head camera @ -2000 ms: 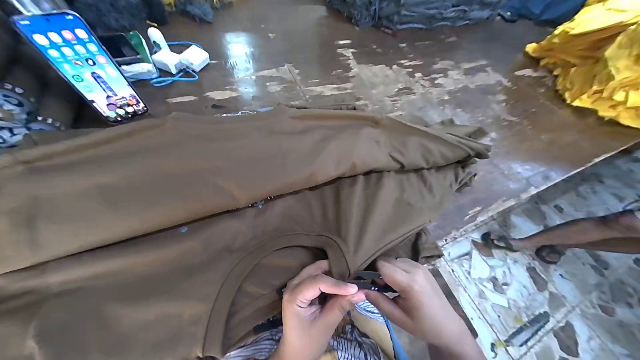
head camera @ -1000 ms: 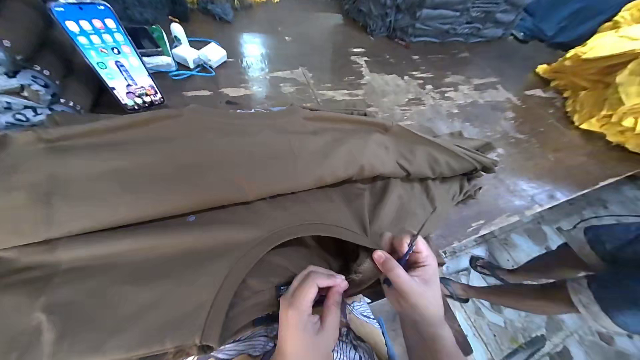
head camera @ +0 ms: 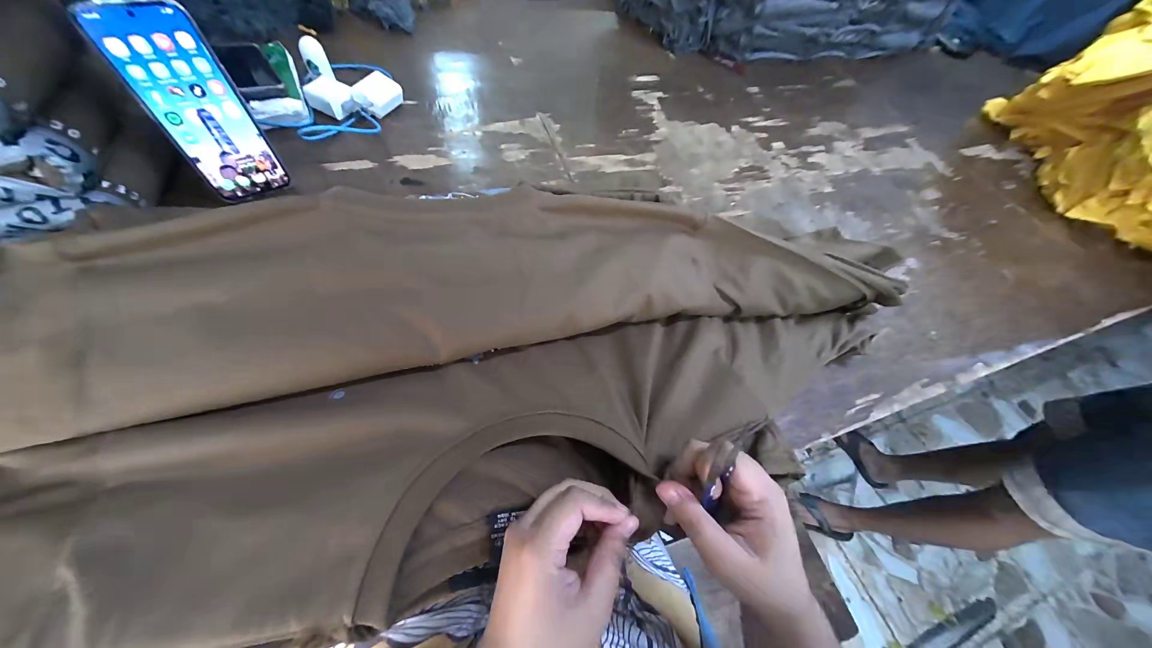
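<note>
A brown garment (head camera: 504, 387) with a curved, ribbed neckline lies spread over the table, its opening facing me. Over that opening is my left hand (head camera: 576, 549), thumb and forefinger pinched together; whether a thread or a bit of fabric is between them cannot be seen. My right hand (head camera: 729, 513) pinches the fabric at the neckline's right end and also holds a small dark tool, perhaps thread snips (head camera: 717, 486), against its fingers. A black label (head camera: 500, 531) bearing writing shows inside the neck. A second brown garment (head camera: 360, 288) or fold lies behind the neckline piece.
On the worn wooden table (head camera: 810, 180) a lit smartphone (head camera: 184, 99) leans at the back left, beside white chargers (head camera: 351, 94) with a blue cable. Grey folded clothes (head camera: 792, 27) lie at the back, yellow cloth (head camera: 1080, 126) at right. A person's legs (head camera: 945, 522) are beyond the table edge.
The dark tool's pointed end stood up from my right hand one second ago; now it is tucked among the fingers. The person at right has come further into view since two seconds ago.
</note>
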